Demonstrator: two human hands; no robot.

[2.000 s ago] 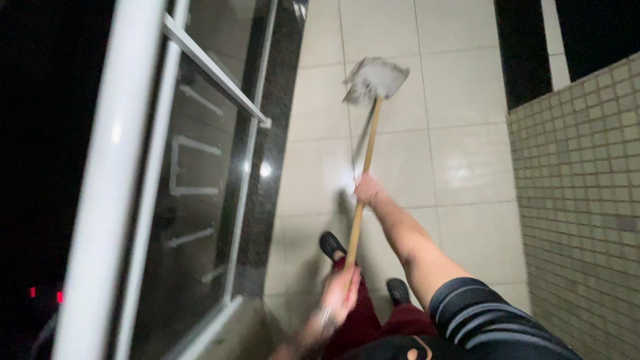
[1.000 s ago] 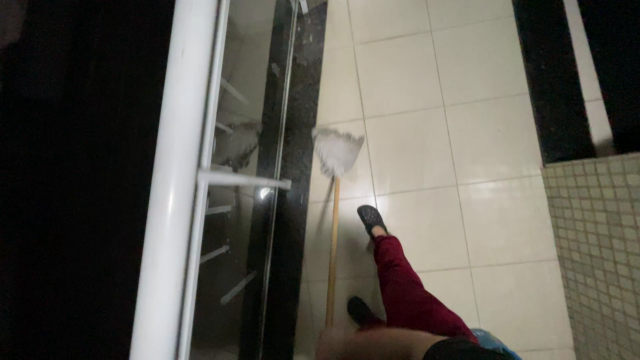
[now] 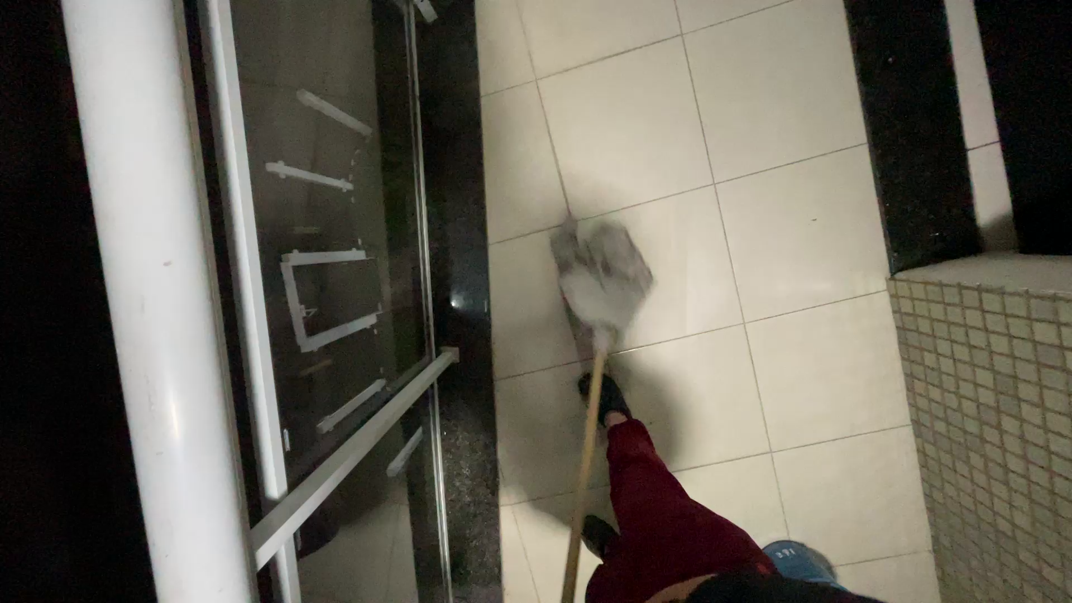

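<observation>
A mop with a grey-white head (image 3: 605, 280) rests on the pale floor tiles, slightly blurred. Its wooden handle (image 3: 584, 469) runs down past my dark shoes and leaves the view at the bottom edge. Neither of my hands shows; only a bit of skin, likely a forearm, and a dark sleeve appear at the bottom edge, right of the handle. The grip on the handle is hidden. My leg in dark red trousers (image 3: 662, 494) stands just right of the handle.
On the left runs a white metal rail (image 3: 159, 335) with glass panels and a crossbar (image 3: 356, 452). A low mosaic-tiled wall (image 3: 988, 402) stands at the right. A blue object, perhaps a lid or cap (image 3: 796, 559), is behind my leg. Dark stone strips edge the floor.
Two seconds ago both my hands were on the handle in view; now neither shows. The mop head has shifted over the tiles to the right, away from the dark edge, since one second ago.
</observation>
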